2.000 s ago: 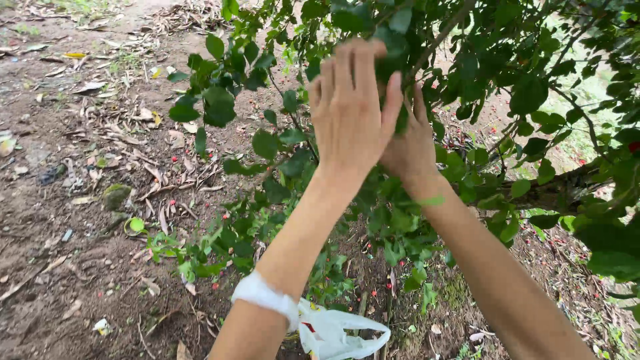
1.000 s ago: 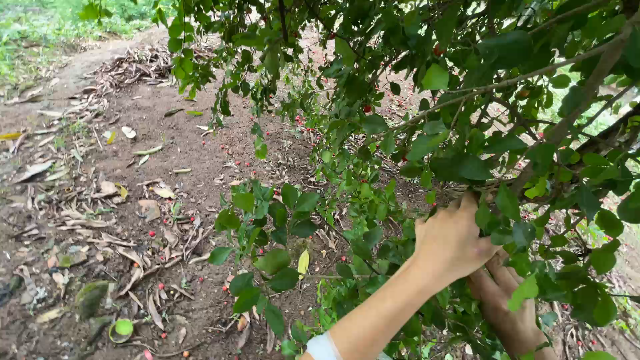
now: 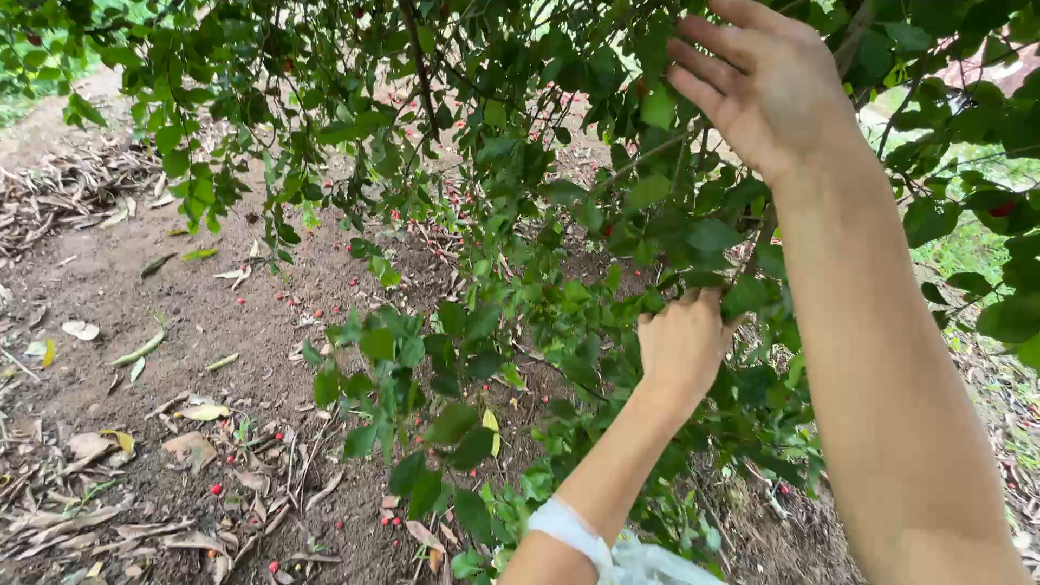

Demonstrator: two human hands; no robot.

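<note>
My left hand [image 3: 682, 337] reaches among the leaves of a shrub, its fingertips hidden behind foliage by a branch, so its grasp is unclear. The handles of a white plastic bag [image 3: 650, 562] circle that forearm, and the bag hangs at the bottom edge. Higher up on the right, my right hand [image 3: 768, 89] is raised with its fingers apart and palm showing, against the leafy branches [image 3: 650, 191]. Nothing shows in it. A red fruit [image 3: 1001, 209] hangs among the leaves at the far right.
Leafy twigs hang across the top and middle. Small fallen red fruits [image 3: 216, 489] dot the brown soil [image 3: 203, 309]. Dry leaves [image 3: 73, 191] lie heaped at the left. A thin dark branch [image 3: 418, 69] hangs down at the upper middle, and thicker branches stand behind my right hand.
My right hand has left its place beside my left hand low in the foliage and risen, fingers spread. My left hand remains among the leaves. The view has shifted.
</note>
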